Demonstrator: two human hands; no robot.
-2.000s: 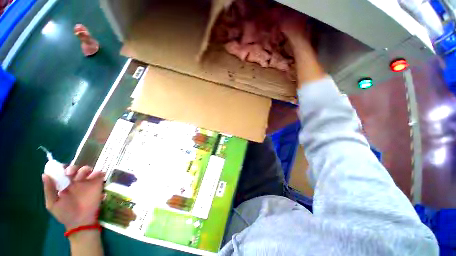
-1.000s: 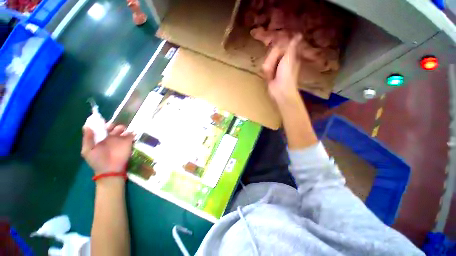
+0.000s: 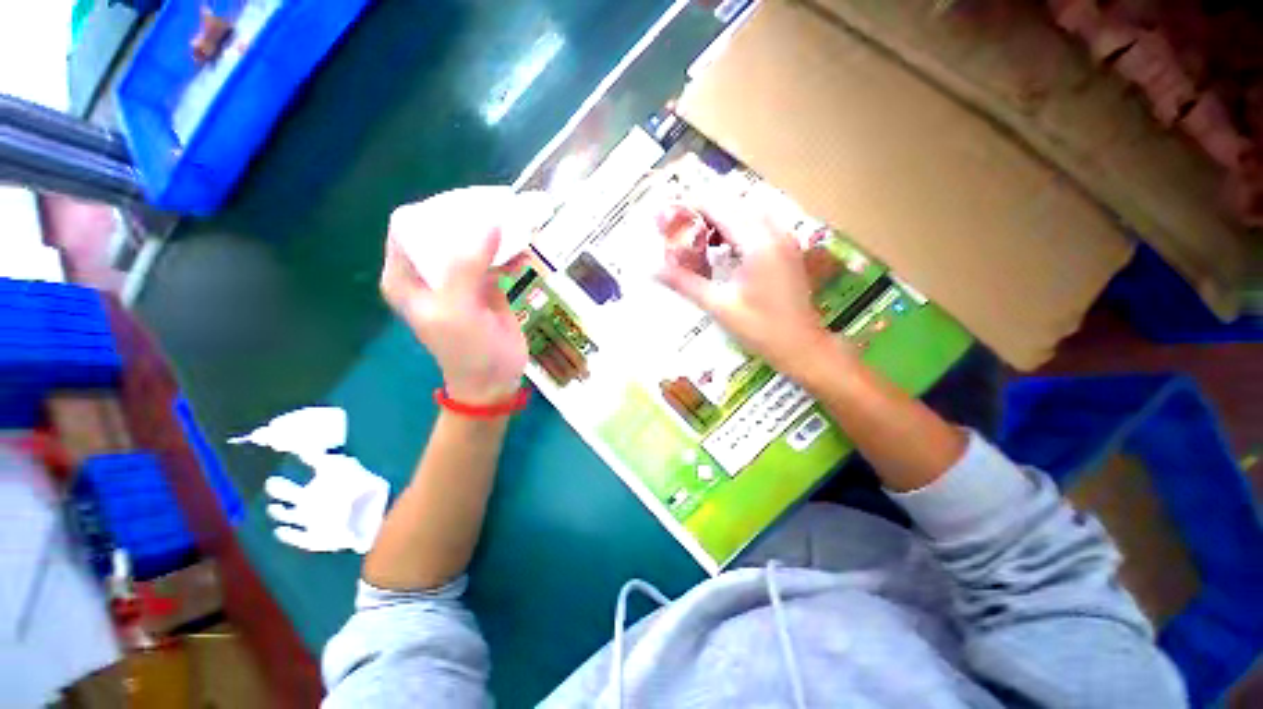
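Observation:
My left hand (image 3: 464, 312), with a red cord at the wrist, holds the white squeeze bottle (image 3: 450, 233) above the left edge of the printed work mat (image 3: 630, 457). The bottle's nozzle is blurred against the bright mat. My right hand (image 3: 755, 284) holds a pinkish-brown moulded figure part (image 3: 686, 238) at its fingertips above the mat. The two hands are apart, and the nozzle does not visibly touch the part. The plain cardboard flap (image 3: 914, 166) overlaps the mat's far right side.
Parts carton (image 3: 1177, 83) with loose parts is at the upper right. The blue tote (image 3: 1205, 513) sits low at the right. A white glove (image 3: 330, 504) and a white spouted bottle (image 3: 308, 432) lie at the bench's left. A shallow blue tray (image 3: 263, 104) is at the upper left.
My right hand has left the carton and come over the mat with a figure part. My left hand still holds the bottle, now turned toward the mat. The view has swung left.

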